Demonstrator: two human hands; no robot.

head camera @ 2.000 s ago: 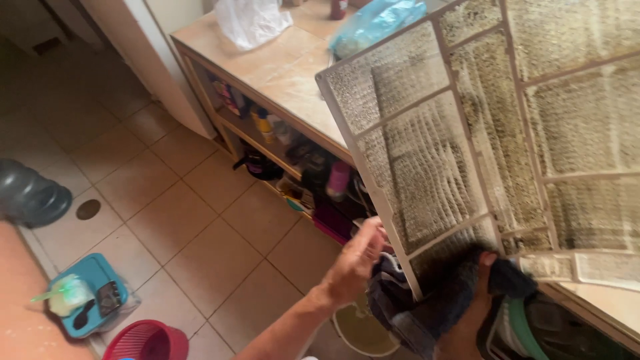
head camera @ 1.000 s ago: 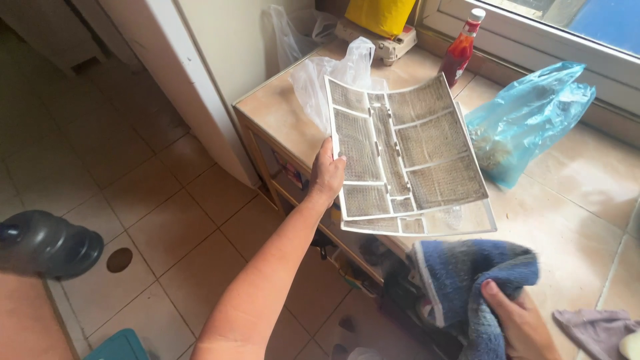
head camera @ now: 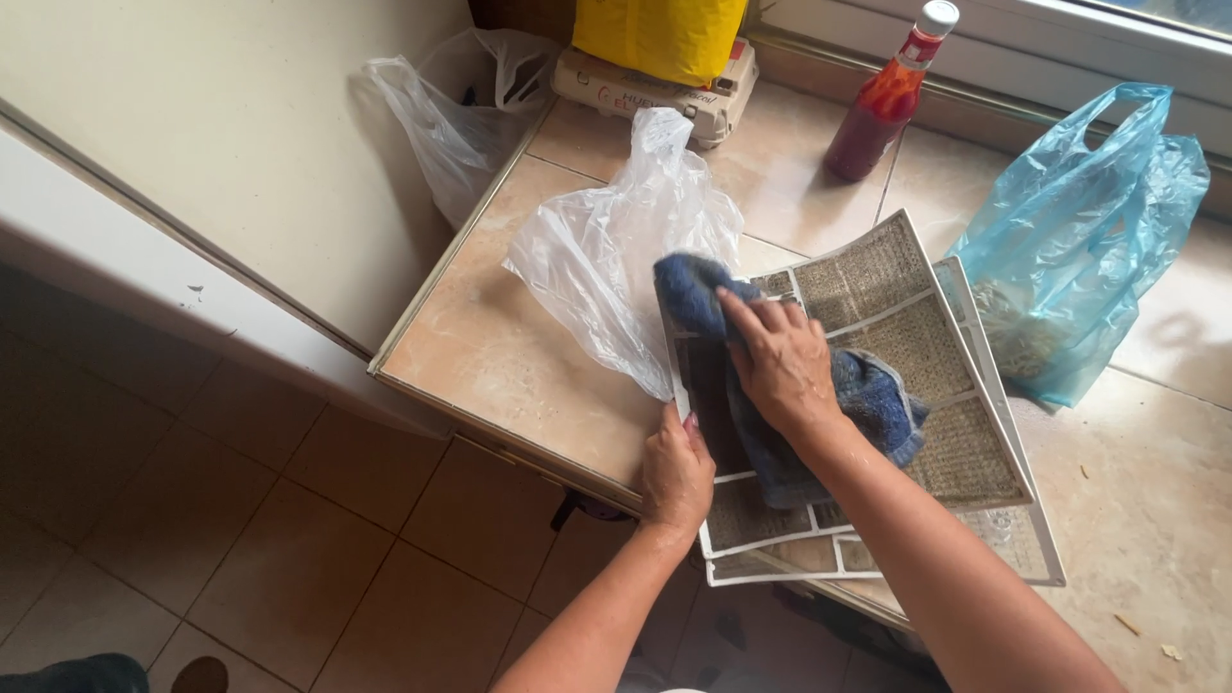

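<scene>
Two white-framed mesh air filters lie one over the other at the counter's front edge. Grey-brown dust coats the mesh of the upper filter [head camera: 962, 423]; the lower filter [head camera: 1044, 539] sticks out at the right and bottom. My left hand [head camera: 678, 474] grips the upper filter's left rim. With my right hand [head camera: 782, 361] I press a blue cloth [head camera: 871, 399] onto the upper filter's mesh. Part of the cloth bunches beyond my fingertips and is slightly blurred. The cloth hides the middle of the filter.
A clear plastic bag [head camera: 626, 250] touches the filter's left side. Behind stand an egg carton [head camera: 645, 94] under a yellow bag [head camera: 659, 34] and a glass bottle of red sauce [head camera: 871, 120]. A blue plastic bag [head camera: 1068, 260] sits right of the filters on the tiled counter [head camera: 520, 385].
The filters have come down from the air onto the counter's edge. My right hand has moved the cloth from beside the filters onto the upper one. The view has shifted toward the counter.
</scene>
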